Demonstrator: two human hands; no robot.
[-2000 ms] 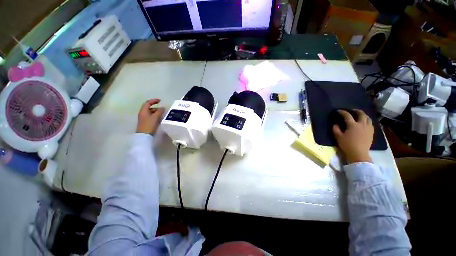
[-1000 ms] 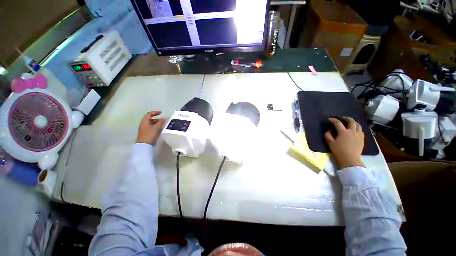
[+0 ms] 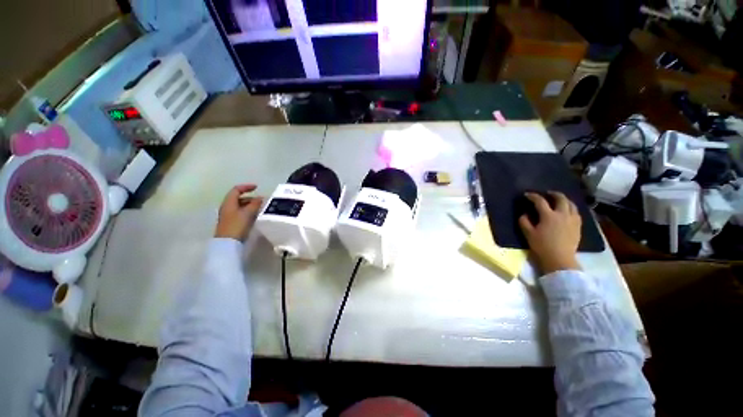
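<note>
Two white dome cameras with black heads stand side by side on the white bench. The left camera and the right camera each have a dark label panel and a black cord hanging over the front edge. My left hand rests on the bench just left of the left camera, fingers slightly curled, holding nothing visible. My right hand lies over the computer mouse, which is mostly hidden under the fingers, on the black mouse pad. The monitor shows dark video panes.
Yellow sticky notes lie left of the mouse pad, with a pen above. A small black-and-gold item and a pinkish crumpled tissue lie behind. A fan and power supply stand left; more cameras are heaped right.
The view has tilted and shifted, so the bench sits differently in the picture. The glare on the right camera has gone and the tissue shows pink again. Both hands stay in place.
</note>
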